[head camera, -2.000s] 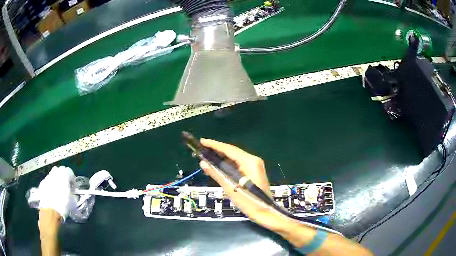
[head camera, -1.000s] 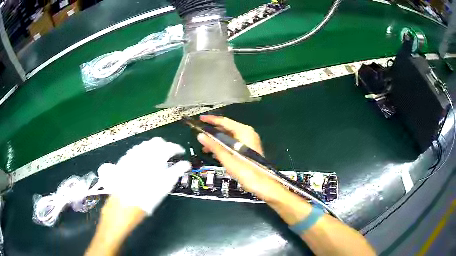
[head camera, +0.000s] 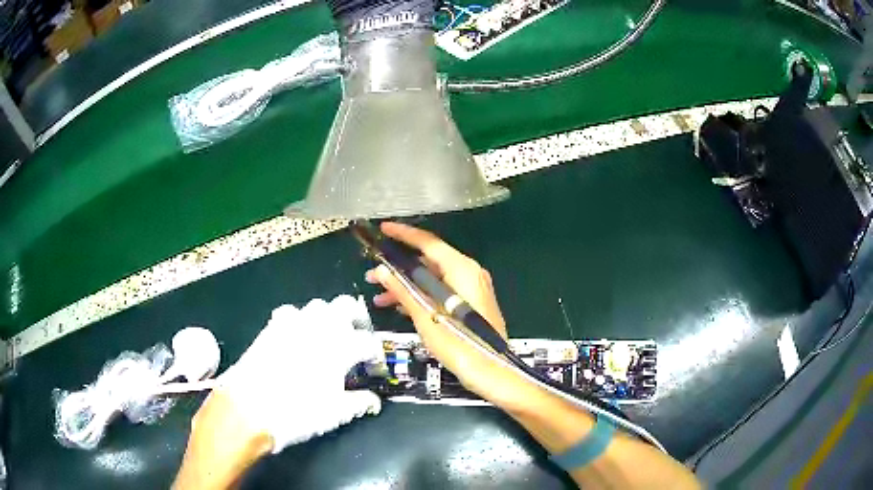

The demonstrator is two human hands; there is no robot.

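An open power strip, a long white tray with circuit parts at its right end, lies on the dark green mat. My left hand, in a white glove, grips the strip's left end and hides it. The white cord in its clear bag lies left of my hand, with a round white plug beside it. My bare right hand holds the dark soldering iron above the strip, tip pointing up and left, just under the hood's rim. The tip touches no part of the strip.
A grey metal fume hood hangs above the work. A speckled pale rail crosses behind it. On the bright green belt lie a bagged cord and another open strip. A black soldering station stands at the right.
My left hand has moved right from the cord bundle onto the strip's left end. The iron's tip has risen slightly relative to the strip, and my right hand still holds it.
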